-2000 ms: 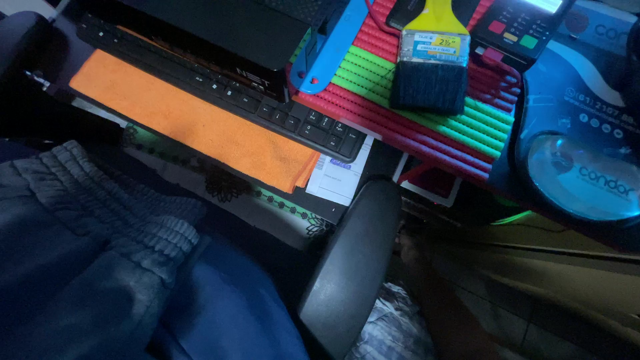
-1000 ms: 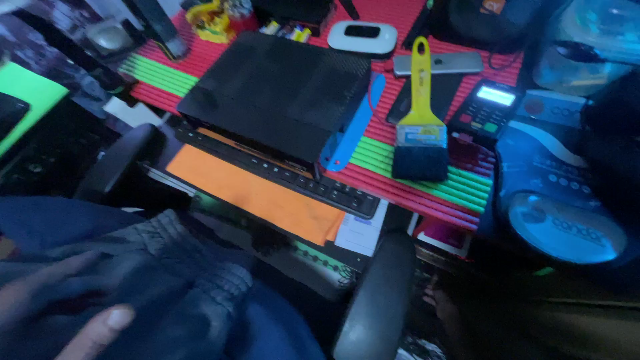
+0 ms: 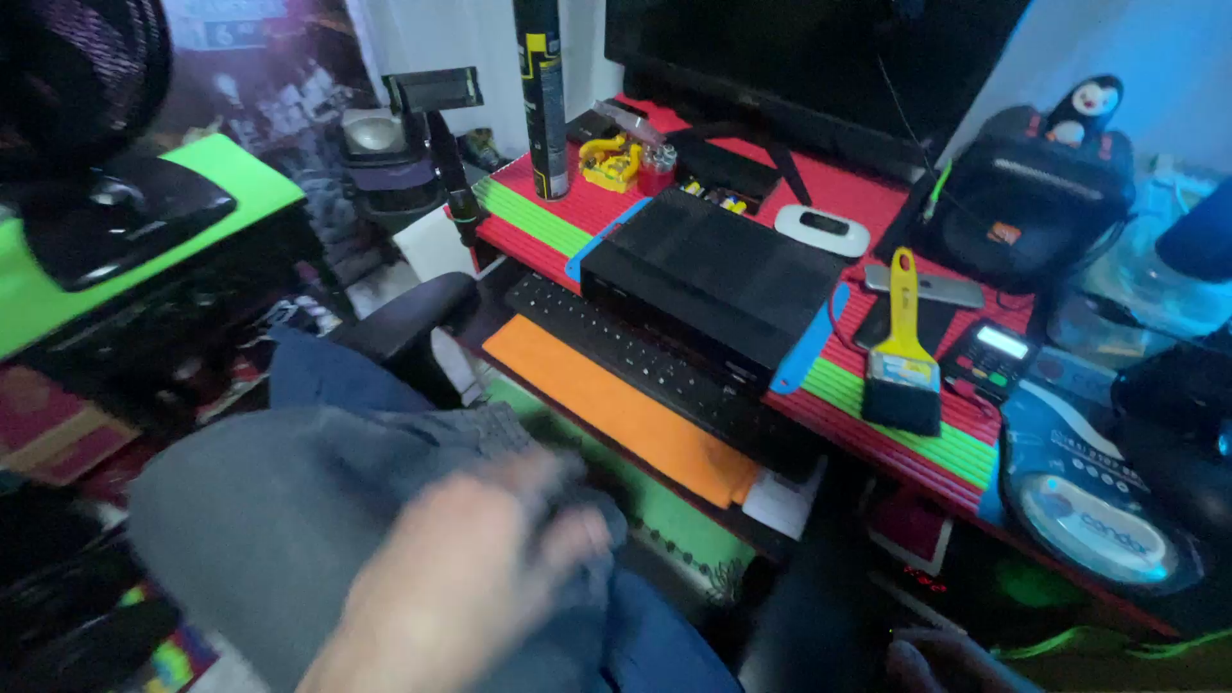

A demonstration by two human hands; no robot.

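Observation:
A dark grey garment with a gathered elastic band (image 3: 260, 520) lies over my lap, on top of blue clothing. My left hand (image 3: 462, 558), strongly blurred, is over the garment near its gathered edge; blur hides whether the fingers grip the cloth. At the bottom right edge, partly cut off and in shadow, my right hand (image 3: 929, 659) is beyond the dark chair armrest; its grip is unclear. Ahead, an orange cloth (image 3: 616, 414) lies folded in a long strip before a black keyboard (image 3: 635, 356).
On the red and green ribbed mat are a black box-shaped device (image 3: 712, 279), a yellow-handled paintbrush (image 3: 902, 356), a card terminal (image 3: 991, 361), a white oval device (image 3: 823, 231) and a spray can (image 3: 544, 106). A chair armrest (image 3: 414, 313) stands left of the keyboard; a Condor package (image 3: 1097, 529) lies right.
The view has swung up and shows more of the desk. My left hand, low at the left one second ago, is now farther forward and right over the garment.

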